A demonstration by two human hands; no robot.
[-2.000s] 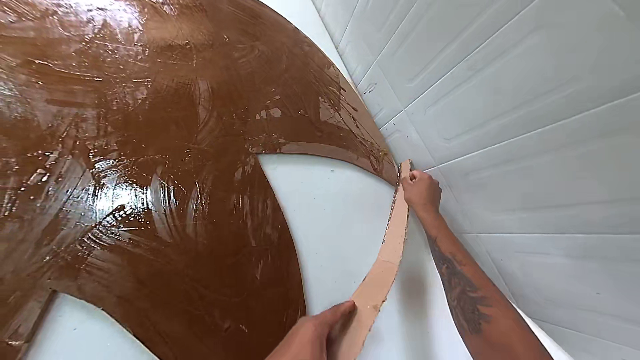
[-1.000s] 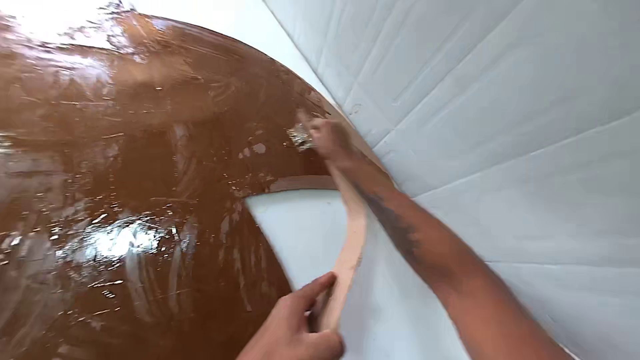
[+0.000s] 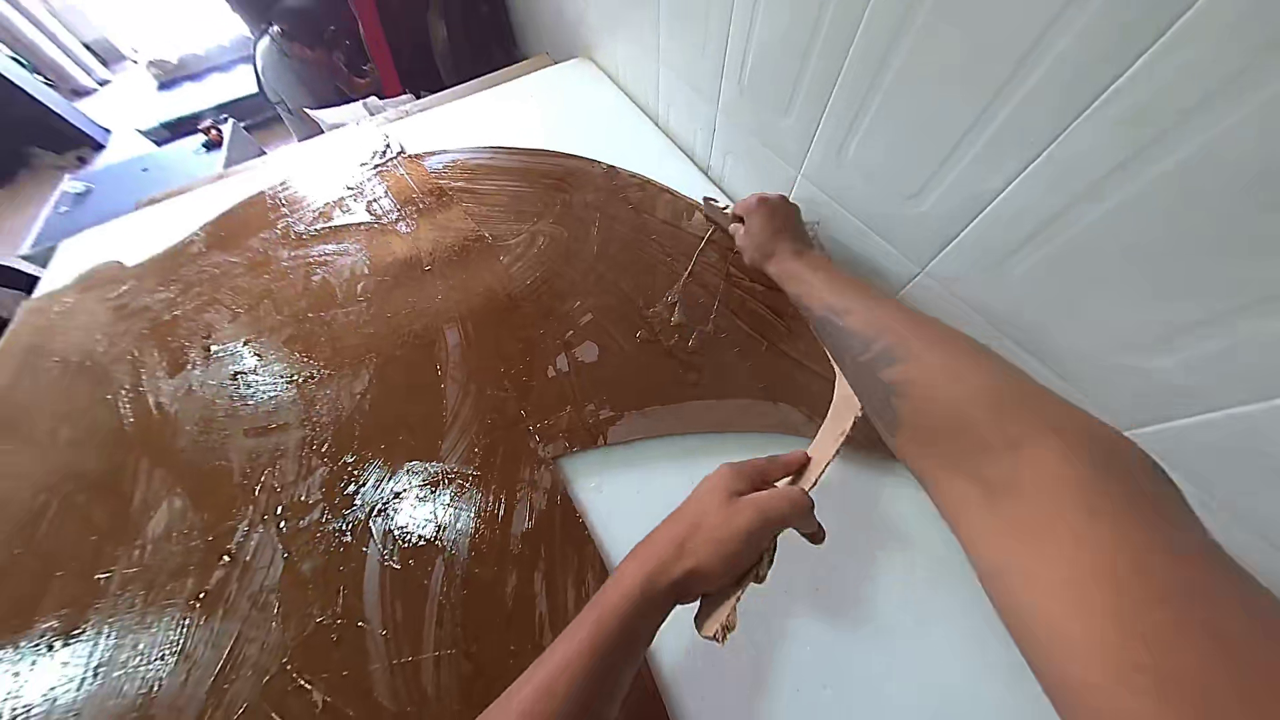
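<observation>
A large leather hide [image 3: 480,350], brown and glossy with a wet coating, lies on a white tabletop [image 3: 840,590]. My left hand [image 3: 745,510] grips a narrow, curved strip of pale leather [image 3: 832,440] near its lower end, above the tabletop at the hide's cutout. The strip's upper part passes behind my right forearm. At the hide's far right edge, my right hand [image 3: 770,230] is closed on a small flat tool [image 3: 715,213], whose kind I cannot tell. Thin strands of the coating trail over the hide just left of that hand.
A white panelled wall [image 3: 960,130] runs along the table's right side. Beyond the far end is another person [image 3: 310,70], with pale cloth [image 3: 350,112] at the table's edge. A grey surface [image 3: 140,190] stands at the far left.
My right hand held the strip's upper end two seconds ago; one second ago it was over the hide with a small tool, and now it is at the hide's edge. The view has swung toward the far end.
</observation>
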